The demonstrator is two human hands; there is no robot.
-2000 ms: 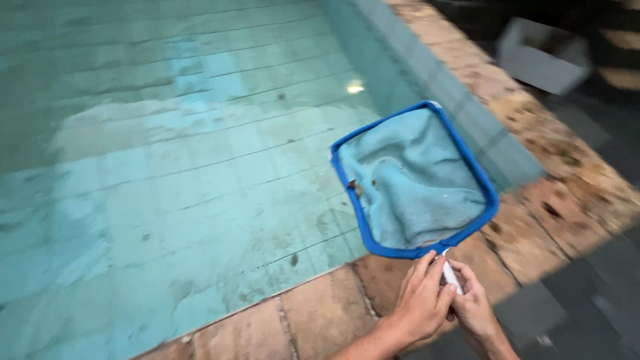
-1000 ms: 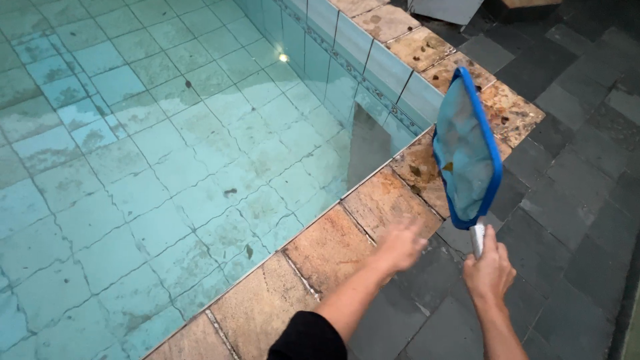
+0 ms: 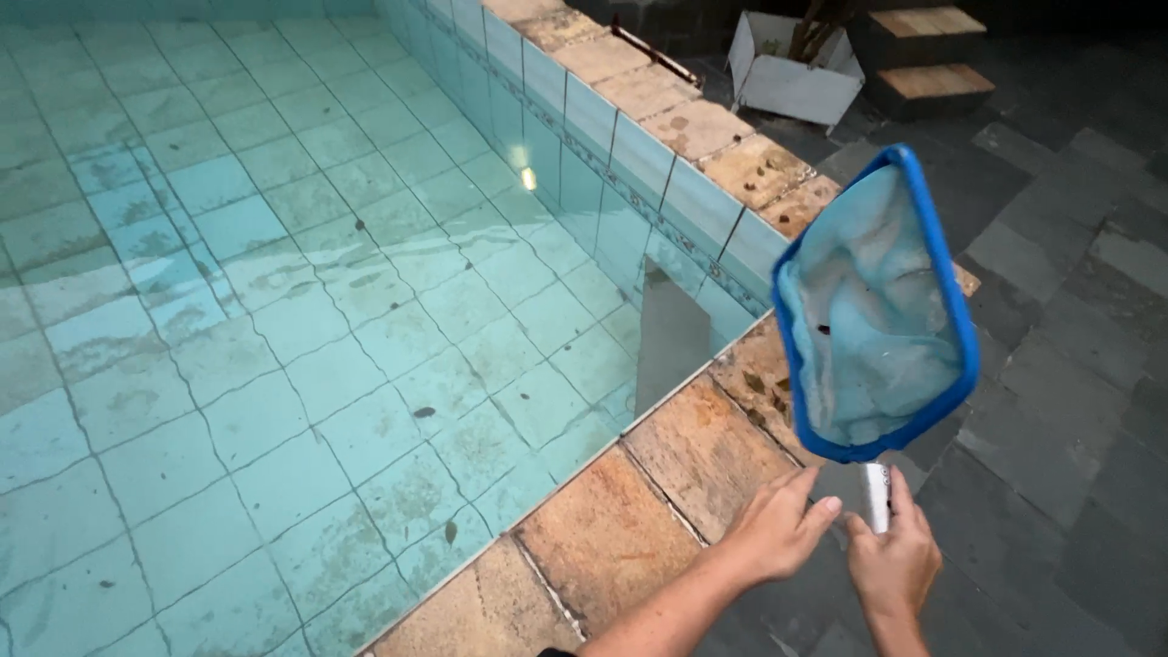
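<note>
A pool skimmer net (image 3: pixel 876 310) with a blue frame and pale blue mesh is raised above the corner of the pool's stone coping. My right hand (image 3: pixel 894 557) is closed round its short metal handle (image 3: pixel 877 497), just below the frame. Beside the handle, my left hand (image 3: pixel 780 525) has its fingers apart and holds nothing. A small dark bit lies in the mesh. Several leaves (image 3: pixel 766 388) rest on the coping behind the net's left edge.
The tiled pool (image 3: pixel 319 365) fills the left, with dark leaves in it. Stone coping (image 3: pixel 593 520) borders it, and dark slate paving (image 3: pixel 1049 438) lies to the right. A white planter (image 3: pixel 794 87) and stone-topped steps (image 3: pixel 935 82) stand at the back.
Two seconds ago the net faced up with both hands at its handle. My left hand then came off and is now back near it. The leaves now on the coping do not show clearly earlier.
</note>
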